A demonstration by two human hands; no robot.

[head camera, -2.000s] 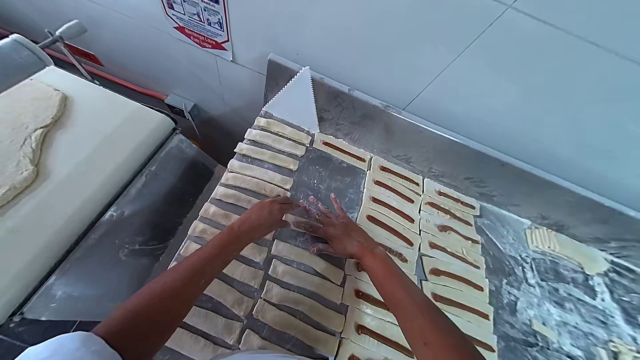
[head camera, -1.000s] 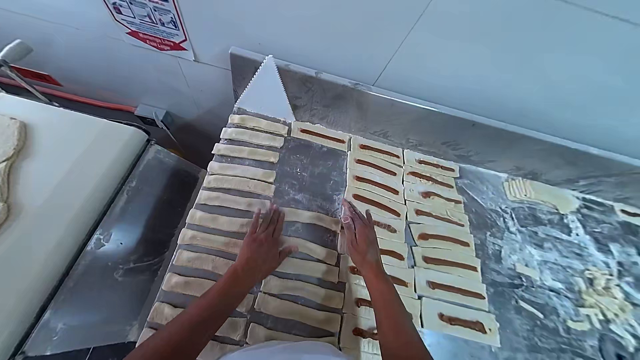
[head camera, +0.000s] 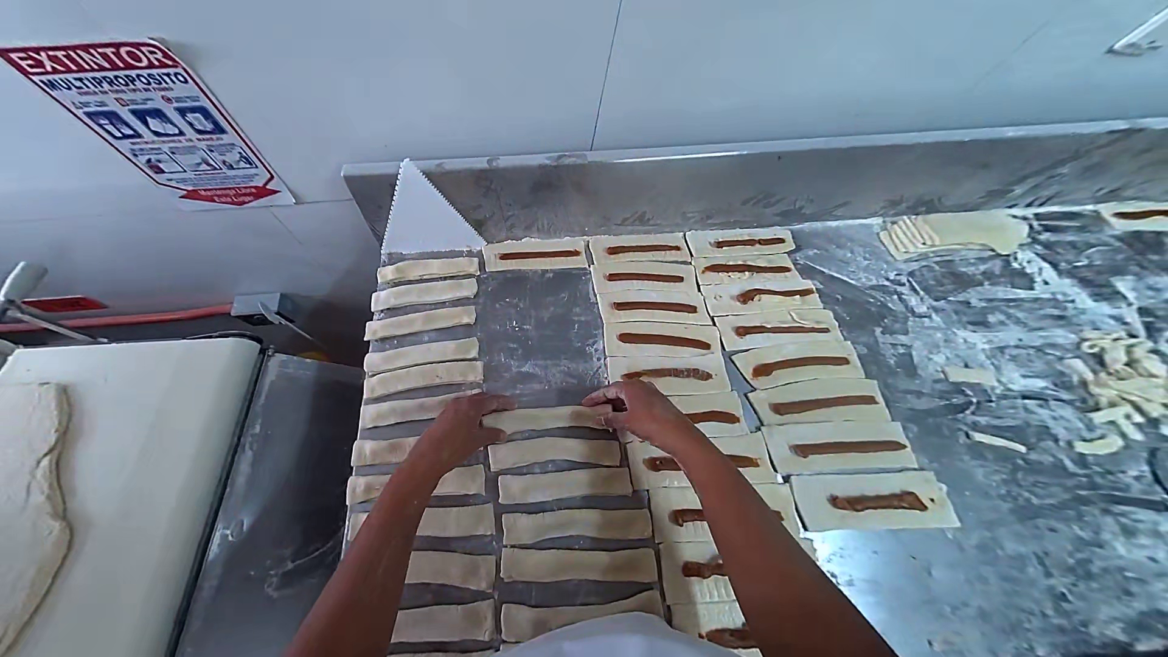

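My left hand (head camera: 464, 427) and my right hand (head camera: 641, 411) grip the two ends of a folded dough strip (head camera: 547, 419), at the top of the second column of folded strips. More folded strips (head camera: 425, 323) lie in a column to the left. To the right, two columns of flat dough rectangles (head camera: 662, 340) each bear a line of brown filling. One such filled rectangle (head camera: 535, 255) lies apart at the top of the second column. A white toothed triangular scraper (head camera: 429, 219) leans at the back left corner.
Dough scraps (head camera: 1127, 374) and a piece of cut dough (head camera: 954, 234) lie on the floured steel table at right. A steel backsplash (head camera: 730, 182) runs along the wall. At left, a dough sheet (head camera: 27, 502) rests on a white belt (head camera: 137, 456).
Both hands have come to the ends of the top strip in the second column; a second ago they were spread lower and flatter. The view has turned.
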